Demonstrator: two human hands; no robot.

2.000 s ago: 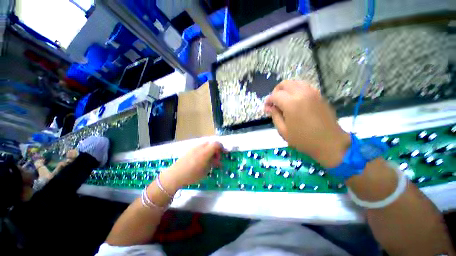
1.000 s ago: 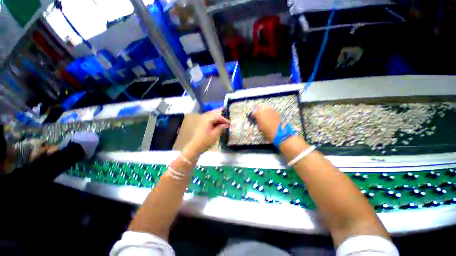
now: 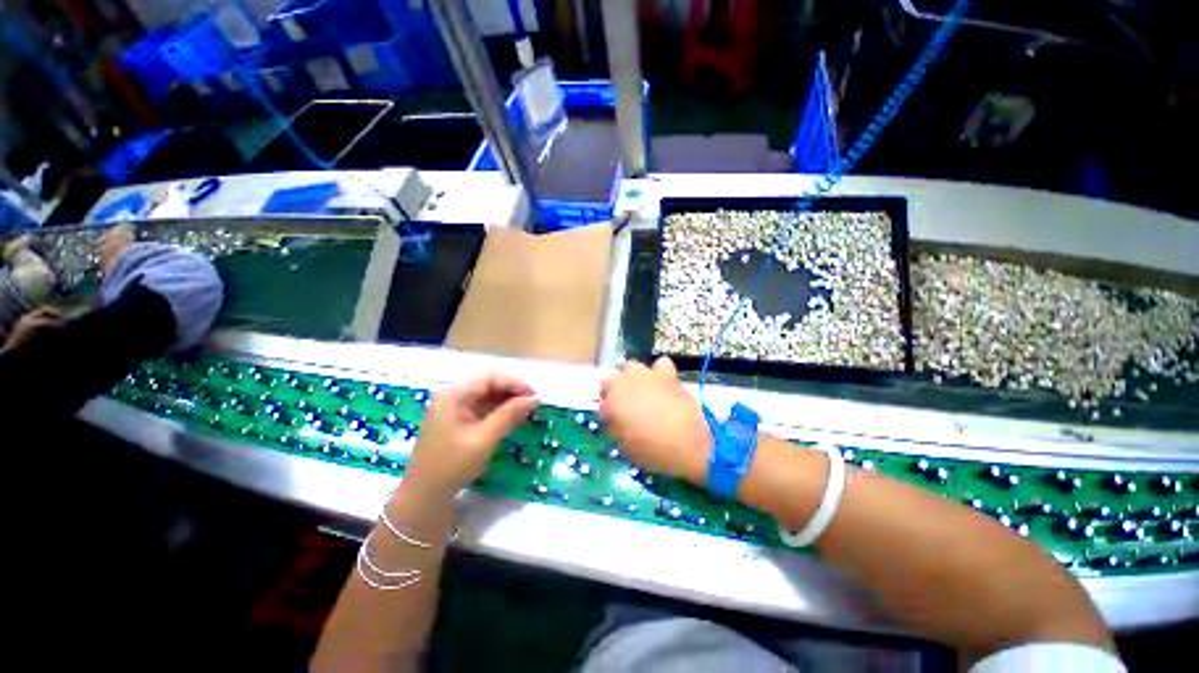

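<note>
Green circuit boards (image 3: 579, 463) dotted with dark, shiny-topped parts run in a row in front of me. My left hand (image 3: 471, 427) is over the boards, thumb and forefinger close together; whether a part is between them is too small to tell. My right hand (image 3: 658, 418) is over the boards just right of it, fingers curled, fingertips hidden behind the hand. A blue strap (image 3: 732, 451) is on my right wrist. The black tray (image 3: 907, 296) with small pale components (image 3: 848, 263) around a bare dark patch lies behind my right hand.
A brown cardboard piece (image 3: 539, 296) and a dark tray (image 3: 427, 300) lie left of the component tray. Loose components (image 3: 1039, 322) fill the trough at right. A neighbour's sleeved arm (image 3: 79, 345) reaches in at left. A blue coiled cord (image 3: 894, 105) hangs over the tray.
My right hand has left the component tray and come down over the boards. My left hand has moved down and left from the tray's edge to the boards. The view has shifted.
</note>
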